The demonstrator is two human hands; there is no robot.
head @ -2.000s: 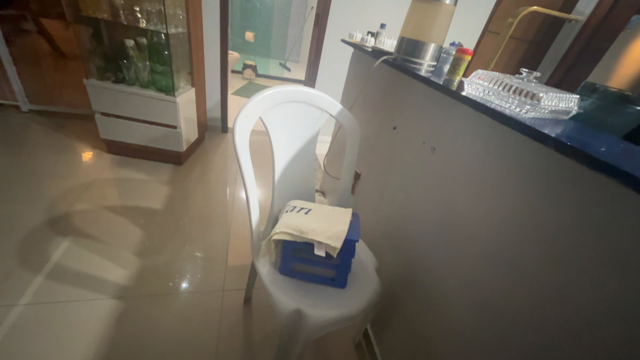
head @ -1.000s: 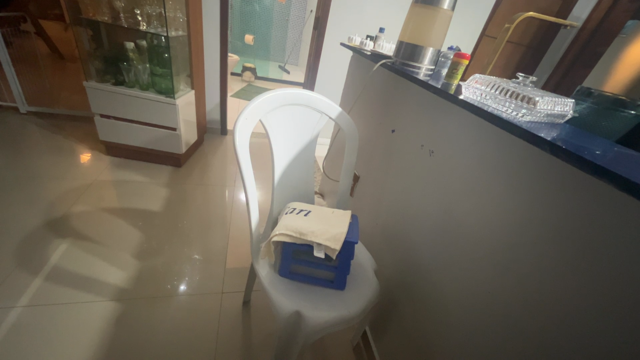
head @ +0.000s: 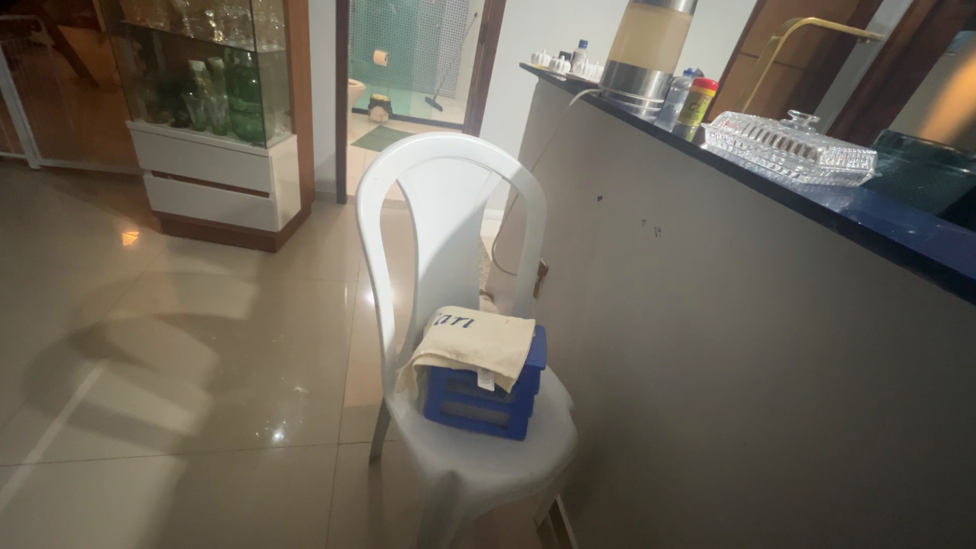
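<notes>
Neither my left hand nor my right hand is in the head view. A white plastic chair [head: 450, 206] stands in the middle, beside the wall of a counter. On its seat rests a blue plastic crate [head: 476, 415] with slotted sides. A folded cream cloth [head: 488, 343] with dark writing and a small white tag lies over the crate's top and hangs down its front and left side. What the crate holds is hidden by the cloth.
A counter with a dark top edge [head: 801, 200] runs along the right, bearing a drink dispenser [head: 648, 53], a red-capped container [head: 698, 103] and a lidded glass dish [head: 793, 145]. A glass-fronted cabinet [head: 210, 164] stands at the left. Behind the chair, a doorway shows a bathroom.
</notes>
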